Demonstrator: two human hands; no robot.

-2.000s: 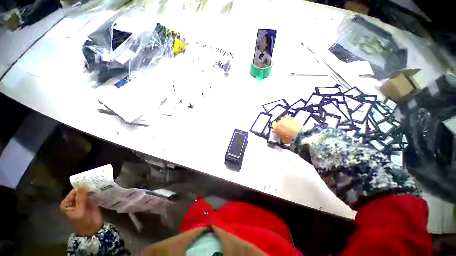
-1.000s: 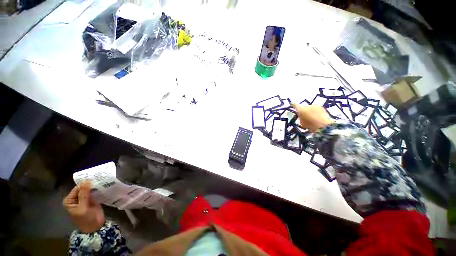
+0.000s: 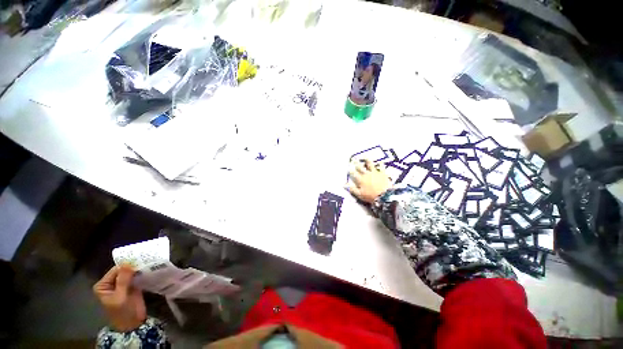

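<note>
My left hand [image 3: 123, 294] holds a limp printed label sheet [image 3: 179, 278] below the table's front edge, its top corner pinched between thumb and fingers. My right hand [image 3: 369, 181] lies palm down at the left edge of a large scattered pile of labelled tags [image 3: 456, 193], black borders around white centres. Its fingertips overlap the leftmost tags; whether it grips one is hidden. A stack of unlabelled black tags [image 3: 326, 218] stands near the front edge, left of and below my right hand.
A lit phone [image 3: 366, 76] stands upright in a green tape roll [image 3: 359, 109]. A crumpled clear bag [image 3: 195, 68] and white papers [image 3: 174, 153] are at left. A small open cardboard box [image 3: 548, 136] and more plastic bags [image 3: 509, 71] are at right.
My right hand has moved left, from over the pile to its left edge. More of the pile's right side shows. My left hand still holds the label sheet.
</note>
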